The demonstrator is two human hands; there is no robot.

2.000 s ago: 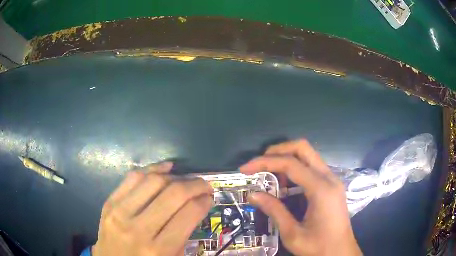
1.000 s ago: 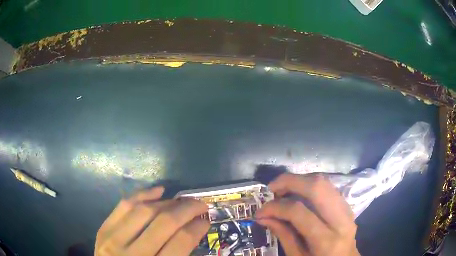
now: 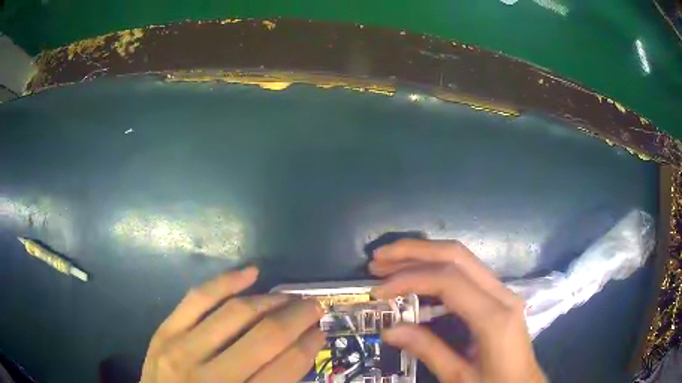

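The white power strip housing [image 3: 410, 359] lies open side up at the bottom centre, cut off by the lower edge. Inside show a brass contact strip [image 3: 348, 298] near its far wall, a yellow block [image 3: 323, 360], round capacitors, a blue part and thin wires. My left hand [image 3: 239, 329] covers the housing's left side, fingertips at its inner slots. My right hand [image 3: 456, 299] is over the right corner, thumb and fingers apart above the slots. Whether either hand pinches a small part is hidden.
A clear plastic bag [image 3: 591, 280] around the white cord lies at the right. A small wrapped tool [image 3: 52, 258] lies at the left. A brown edge rail [image 3: 336, 56] separates the bench from the green conveyor [image 3: 419, 16]. Heaped brass contacts [image 3: 668, 299] are at the far right.
My right thumb and fingers have spread apart at the housing's right corner since a second ago. The white housing on the conveyor has moved almost out of the picture at the top.
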